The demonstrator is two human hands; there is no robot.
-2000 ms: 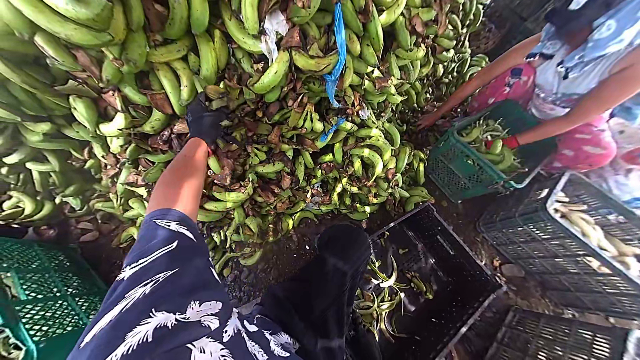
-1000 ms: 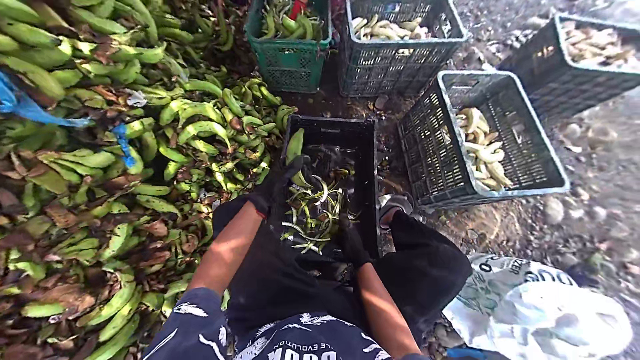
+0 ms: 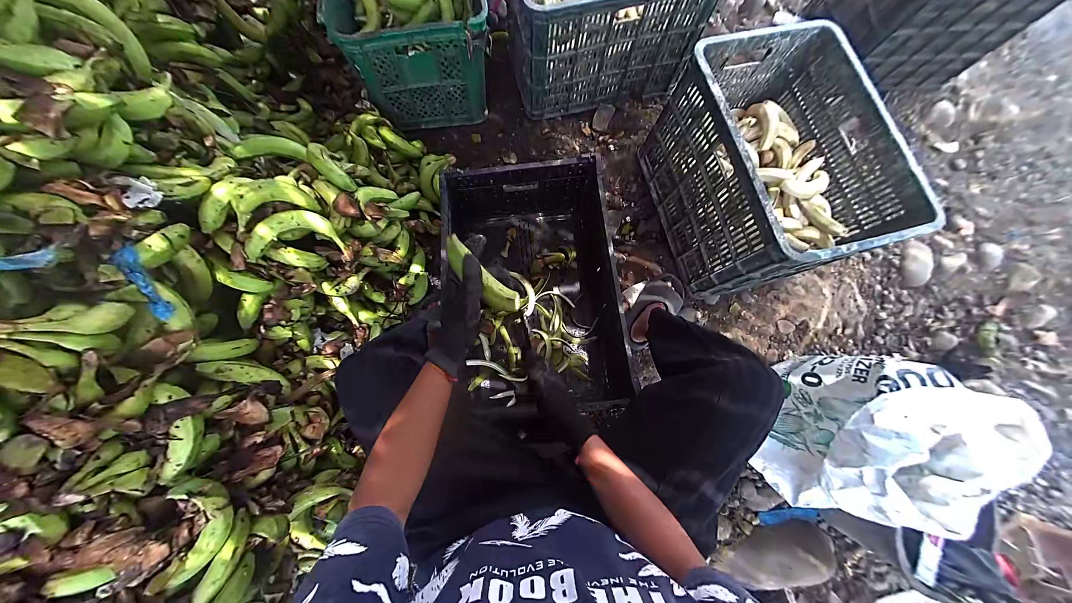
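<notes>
My left hand (image 3: 462, 310), in a dark glove, is closed around a green plantain (image 3: 487, 285) held slantwise over the black plastic crate (image 3: 624, 335) between my legs. My right hand (image 3: 554, 398), also in a dark glove, is low over the near part of that crate, close to the plantain's lower end. Its fingers are dark and blurred, so whether it holds a tool cannot be told. Strips of green peel (image 3: 548, 331) lie in the crate below my hands.
A large heap of green plantains (image 3: 276, 201) fills the left side. A green crate (image 3: 419, 75) and a dark crate (image 3: 603, 67) stand ahead. At right, a grey crate (image 3: 712, 201) holds peeled plantains (image 3: 791, 180). A white sack (image 3: 913, 444) lies on stony ground.
Two seconds ago a gloved hand reached into the plantain heap; now my left hand holds a plantain over the black crate. The view has swung right.
</notes>
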